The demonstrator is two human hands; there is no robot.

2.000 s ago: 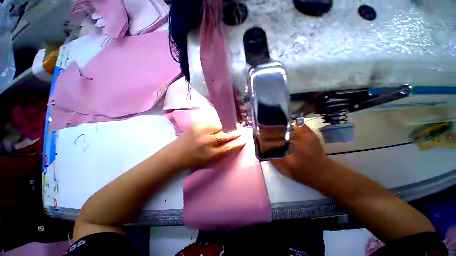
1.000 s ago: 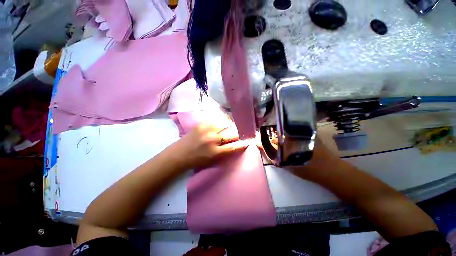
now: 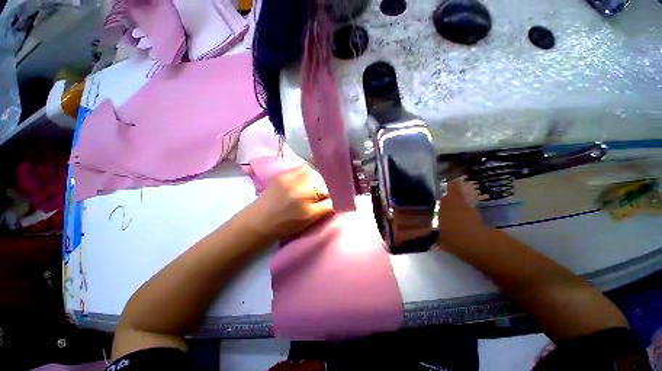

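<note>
A pink garment panel (image 3: 336,290) lies from the bright sewing area down over the table's front edge. My left hand (image 3: 296,199) rests on its upper left part, fingertips close together beside the glare; whether they pinch the cloth is unclear. My right hand (image 3: 459,217) is right of the chrome guard (image 3: 409,185), which hides its fingertips. The hanging pink strip (image 3: 327,123) dangles from the white machine head (image 3: 464,87) and covers the needle area. The needle and presser foot cannot be made out in the glare.
A stack of cut pink panels (image 3: 178,119) lies left of the machine, with fabric bundles (image 3: 199,29) behind it. A navy thread bunch (image 3: 272,65) hangs beside the strip. The thread tension spring (image 3: 501,181) is at the right. The white table (image 3: 167,246) has a worn grey front edge.
The view has shifted slightly. My left hand's fingers are drawn in closer together than before. My right hand shows a little more beside the chrome guard. The panel lies nearly the same.
</note>
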